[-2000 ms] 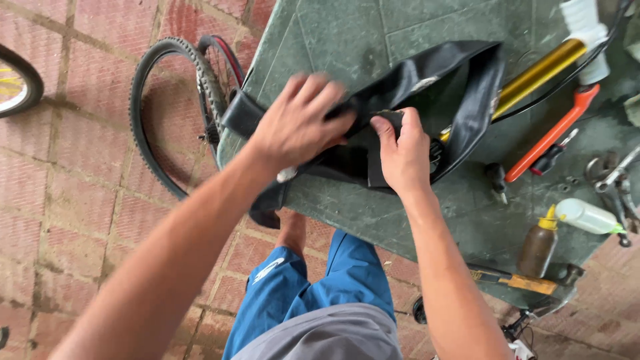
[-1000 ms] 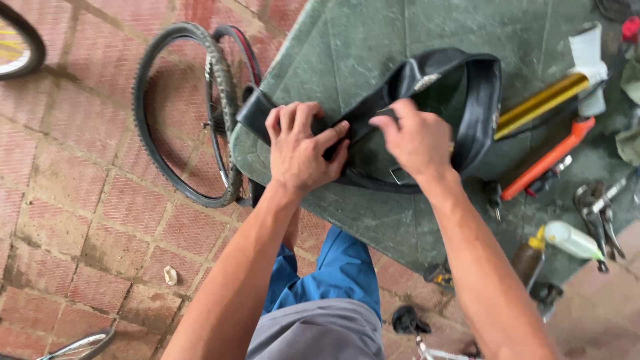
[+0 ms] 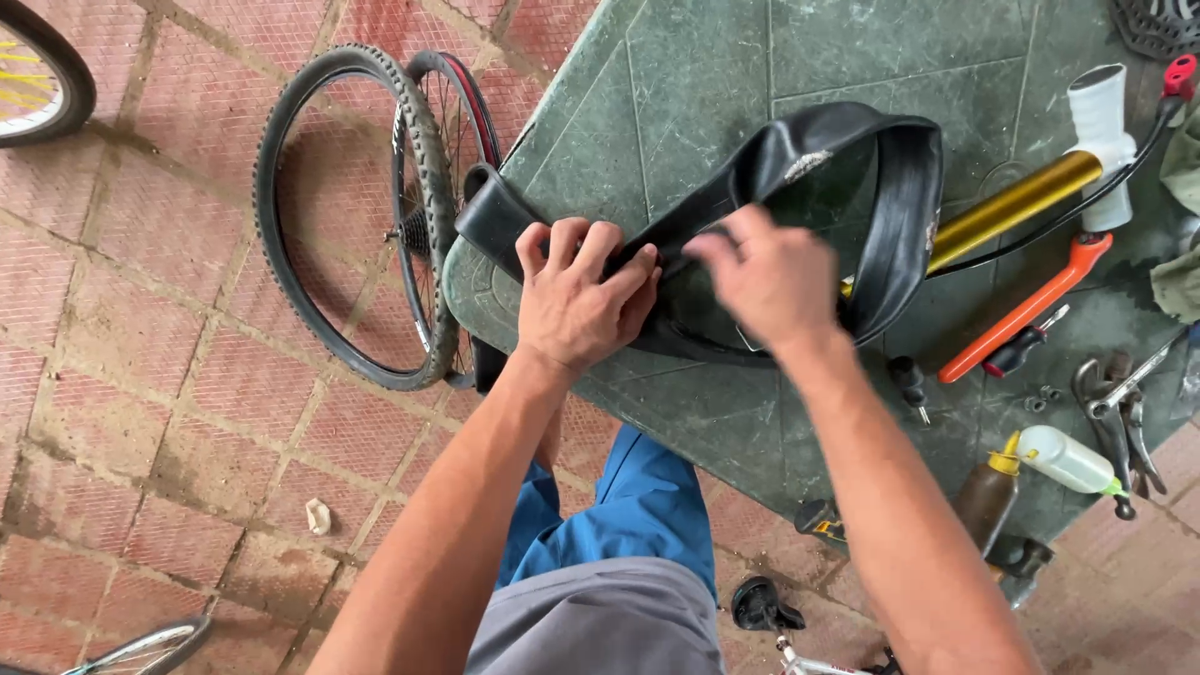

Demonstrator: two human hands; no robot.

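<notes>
A black rubber inner tube [image 3: 905, 225] lies flattened and looped over the corner of the green table [image 3: 703, 84], with whitish patches on it. My left hand [image 3: 586, 291] presses the tube down near the corner, fingers bent and spread over it. Just right of it, my right hand [image 3: 773, 277] is blurred above the tube's near stretch, its thumb and fingers close together; whether something small is between them cannot be told. Part of the tube is hidden under both hands.
A gold bicycle frame tube [image 3: 1017, 208], an orange-handled tool [image 3: 1027, 309], a screwdriver [image 3: 1022, 349], plastic bottles [image 3: 1069, 459] and metal pliers [image 3: 1111, 412] lie to the right. A bicycle tire [image 3: 272, 216] and wheel stand on the tiled floor left of the corner.
Two seconds ago my right hand held a dark flat piece beside the tube; that piece no longer shows. My left hand has gone from blurred motion to resting on the tube.
</notes>
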